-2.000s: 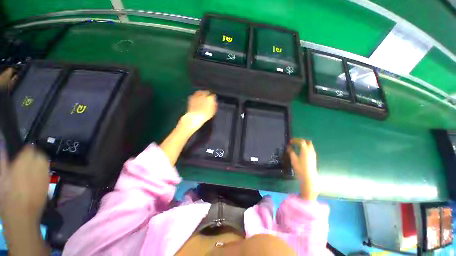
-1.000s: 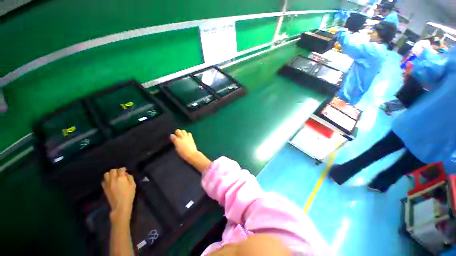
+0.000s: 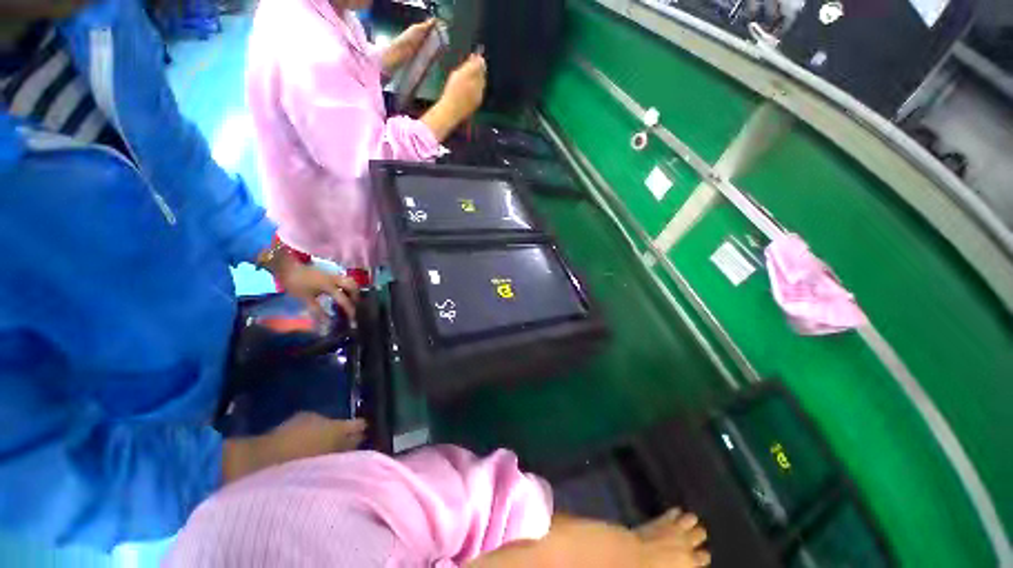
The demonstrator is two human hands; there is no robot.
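My left hand is at the bottom right, its fingers on the edge between the near tray and the tray behind it. The palm and thumb are hidden, so I cannot tell if it grips the edge. The dark tablet in the near tray shows partly above my forearm. Behind, a black tray holds a tablet with a small yellow mark on its dark screen; a second one is partly seen below it. My right hand is not in view.
A stacked black tray with two yellow-marked tablets stands on the green bench. A person in blue has hands at another tray at left. A person in pink holds something farther back. Pink cloth hangs on the rail.
The view has swung left to the neighbours' side. My left hand is still at the near tray's back edge; my right hand has left the picture.
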